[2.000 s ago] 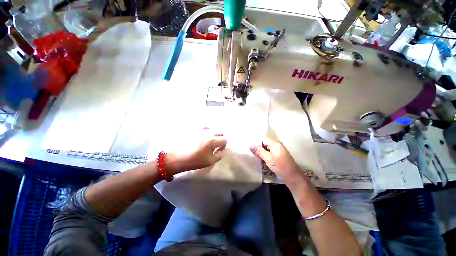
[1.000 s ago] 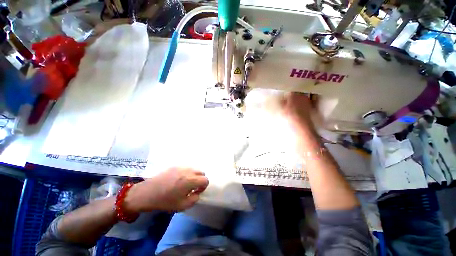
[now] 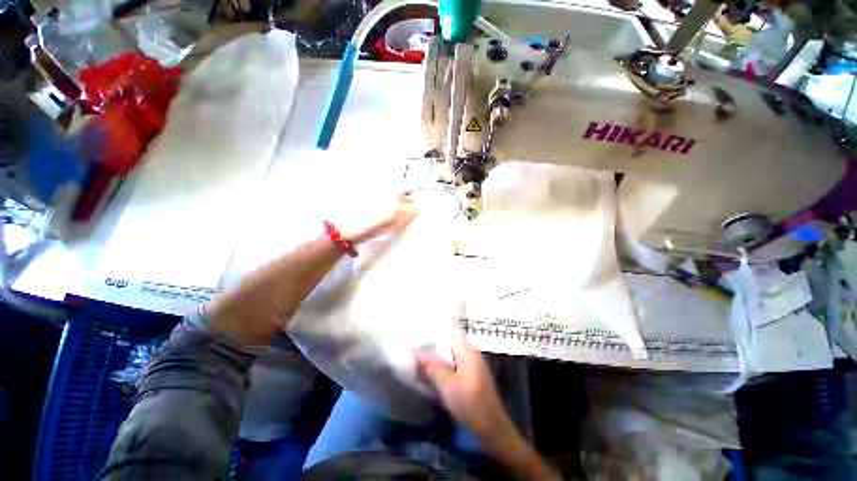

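Observation:
A white fabric piece (image 3: pixel 376 301) runs from under the needle area of the cream sewing machine (image 3: pixel 564 117) over the table's front edge towards the lap. My left hand (image 3: pixel 402 212) is beside the presser foot area on the fabric; its fingers are partly lost in glare, so its hold is unclear. My right hand (image 3: pixel 460 374) is at the fabric's right edge near the lap, slightly blurred, with the cloth between thumb and fingers. Another white piece (image 3: pixel 554 225) lies under the machine arm, its pointed corner towards the table edge.
A long white panel with a rounded end (image 3: pixel 211 141) lies at the left, beside a red plastic bag (image 3: pixel 132 94). A blue tool (image 3: pixel 336 105) is behind the needle area. A blue crate (image 3: pixel 103 399) is below the table. White scraps (image 3: pixel 775 305) hang at the right edge.
My left hand has moved from the table's front edge up to the needle area. My right hand has come from under the machine arm down to the near fabric. The view has shifted slightly.

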